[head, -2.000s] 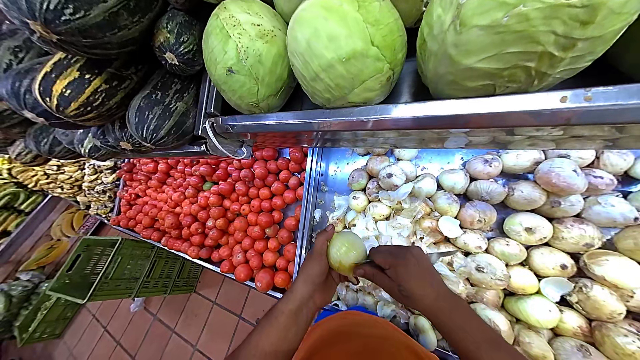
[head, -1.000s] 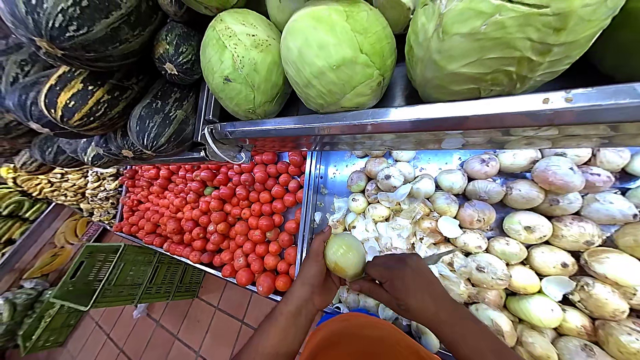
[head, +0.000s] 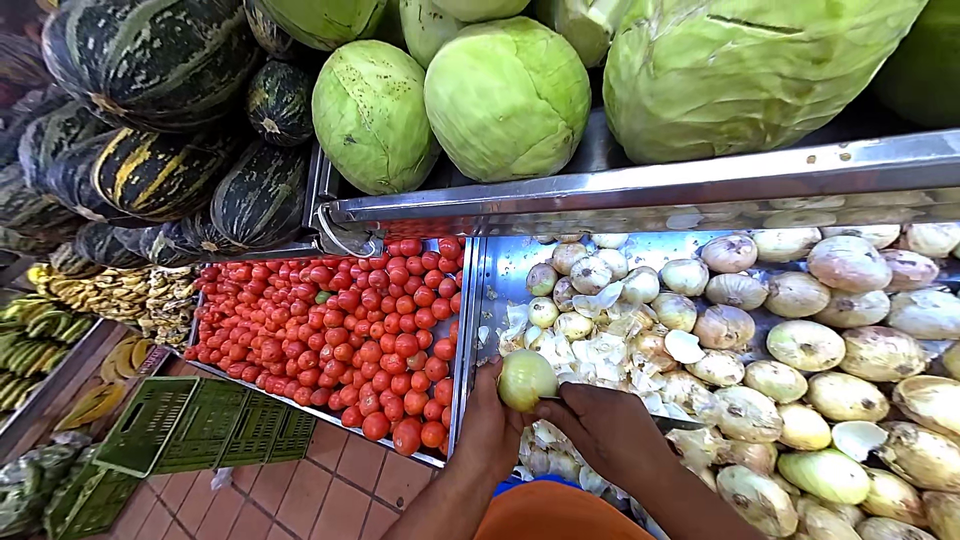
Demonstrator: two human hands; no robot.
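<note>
A pale green peeled onion (head: 527, 380) is held in my left hand (head: 487, 420), whose fingers wrap its left side and underside. My right hand (head: 611, 427) touches the onion's lower right side and grips a knife; the dark blade (head: 676, 424) shows beyond the hand, pointing right, while the handle is hidden in my fingers. Under and beyond both hands lie loose papery onion skins (head: 600, 356) in a metal tray. Many whole onions (head: 806, 345) fill the tray's right side.
Red tomatoes (head: 337, 322) fill the tray at the left. A metal shelf edge (head: 645, 180) crosses above the trays, with green cabbages (head: 506, 97) on it. Dark striped squashes (head: 150, 67) are piled upper left. Green plastic crates (head: 199, 427) stand at lower left, near bananas (head: 97, 296).
The onion has been turned in my left hand, and my right hand has stayed close beside it. The surrounding produce looks unchanged.
</note>
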